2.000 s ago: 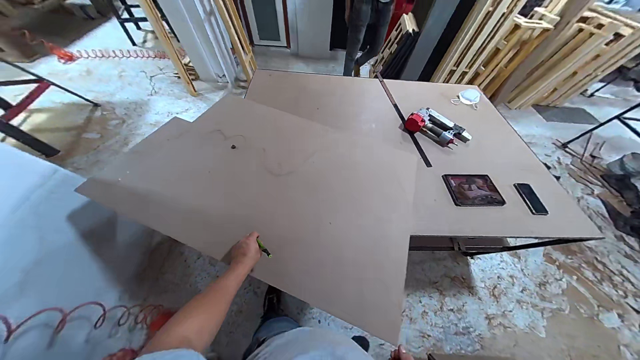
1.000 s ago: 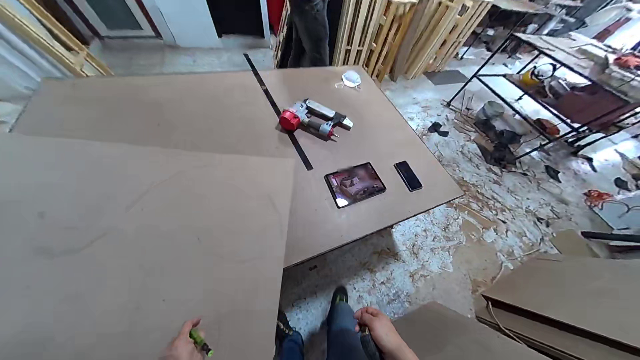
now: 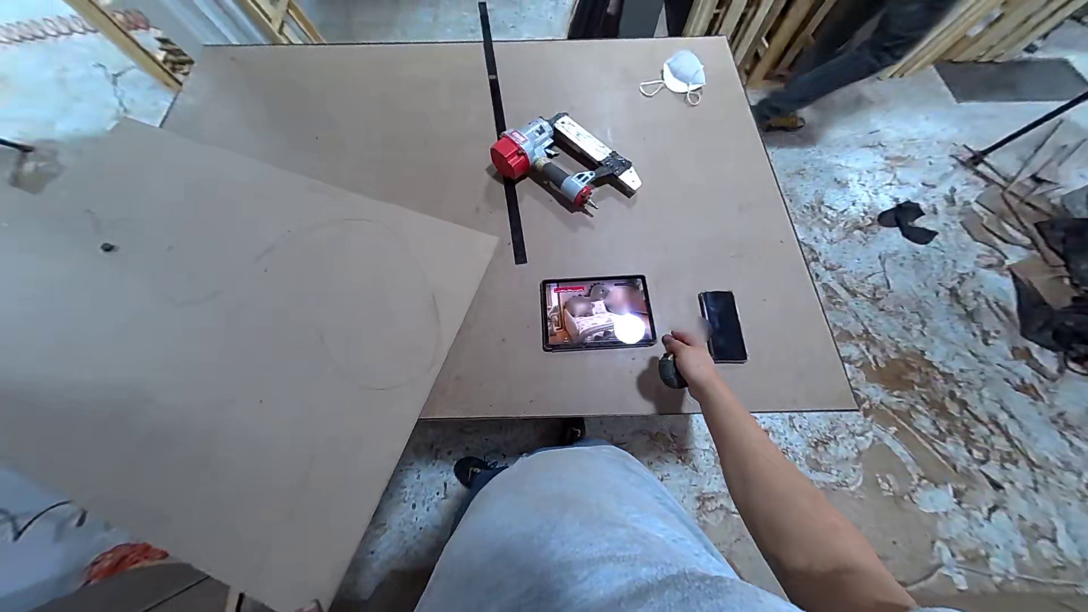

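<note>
My right hand (image 3: pixel 690 361) is over the near part of the table, closed around a small dark rounded tool (image 3: pixel 671 371) whose kind I cannot tell. It sits between a tablet (image 3: pixel 598 313) with a lit screen and a dark phone (image 3: pixel 723 327). Only what appears to be a fingertip of my left hand (image 3: pixel 311 606) shows, by the lower corner of a large loose brown board (image 3: pixel 280 340); the rest is hidden or out of frame. Faint curved lines mark that board, which overlaps the board-topped table (image 3: pixel 391 110) at left.
A red and grey pneumatic nailer (image 3: pixel 561 161) lies partly across a black strip (image 3: pixel 501 136). A white mask (image 3: pixel 682 75) is near the far right corner. Wooden frames (image 3: pixel 786 38) and a person's leg (image 3: pixel 858 64) are beyond the table. Scraps litter the floor (image 3: pixel 918 365) at right.
My right hand has moved from beside my legs to over the table, between tablet and phone. My left hand, earlier over the loose board with a green and black tool, is nearly out of view.
</note>
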